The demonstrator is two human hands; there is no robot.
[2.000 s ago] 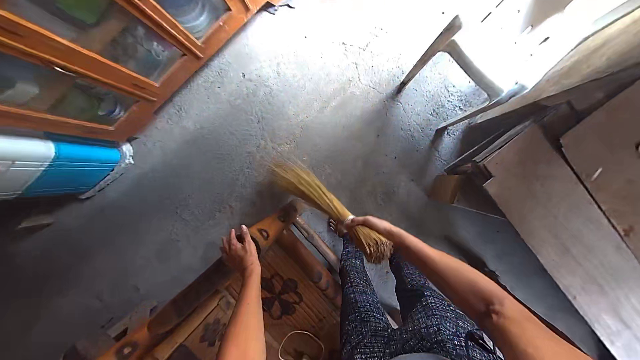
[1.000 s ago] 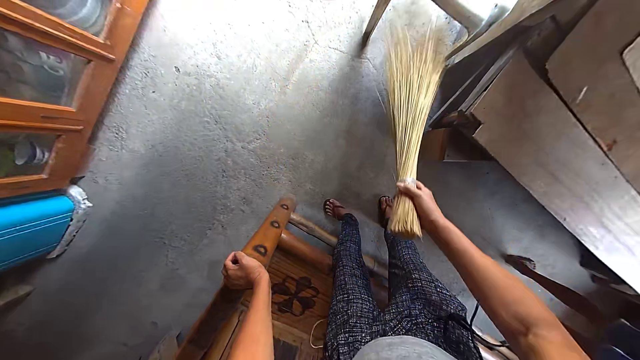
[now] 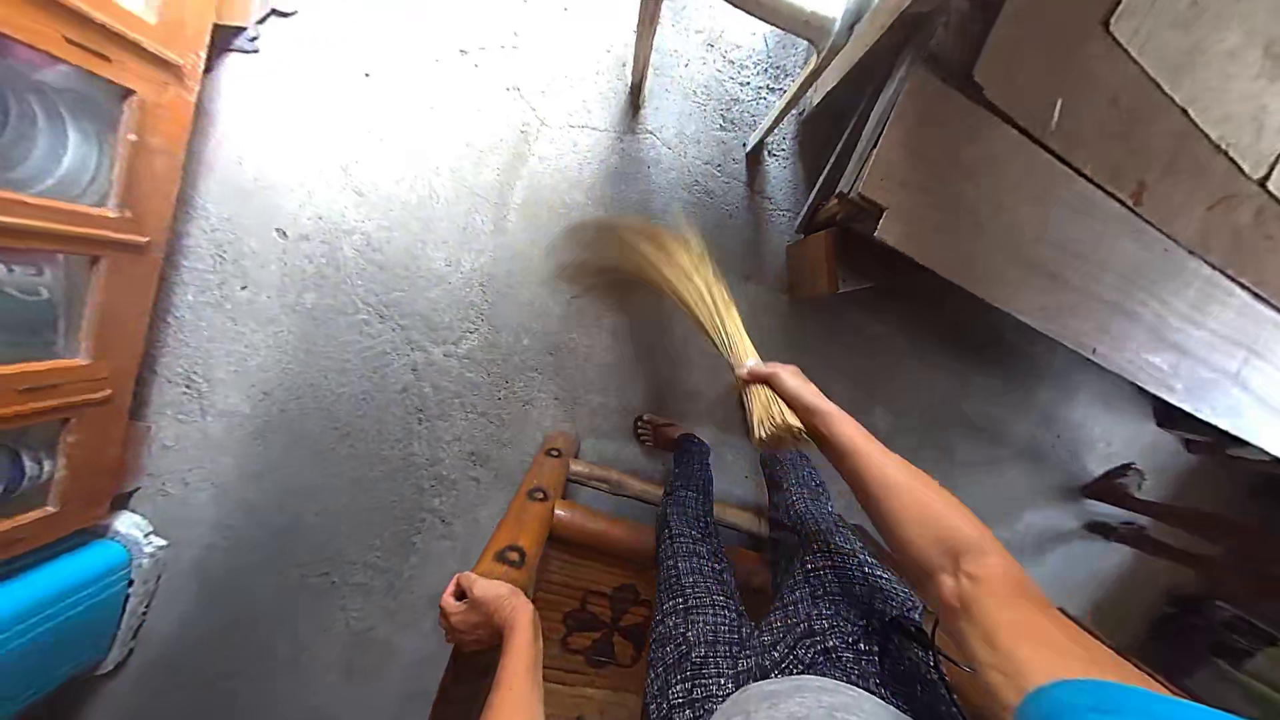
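Observation:
My right hand (image 3: 783, 385) grips a stick broom (image 3: 715, 315) made of thin pale ribs, near its bound butt end. The broom's tips bend and blur leftward over the concrete floor (image 3: 380, 300). My left hand (image 3: 485, 610) is curled over the armrest (image 3: 525, 500) of a bamboo or wooden seat; whether its fingers grip the armrest cannot be seen. The seat's slats (image 3: 600, 625) carry a dark flower pattern. My legs in patterned trousers stand in front of the seat.
An orange wooden cabinet (image 3: 165, 240) with glass panes is at left, above a blue object (image 3: 65, 620). A plastic chair (image 3: 790, 18) stands at the top, beside wooden panels (image 3: 1040, 215). Another person's feet (image 3: 1115, 485) are at the right.
The broom, held in my right hand throughout, has swung leftward since one second ago, when its tips pointed up near the chair. My left hand stays at the armrest.

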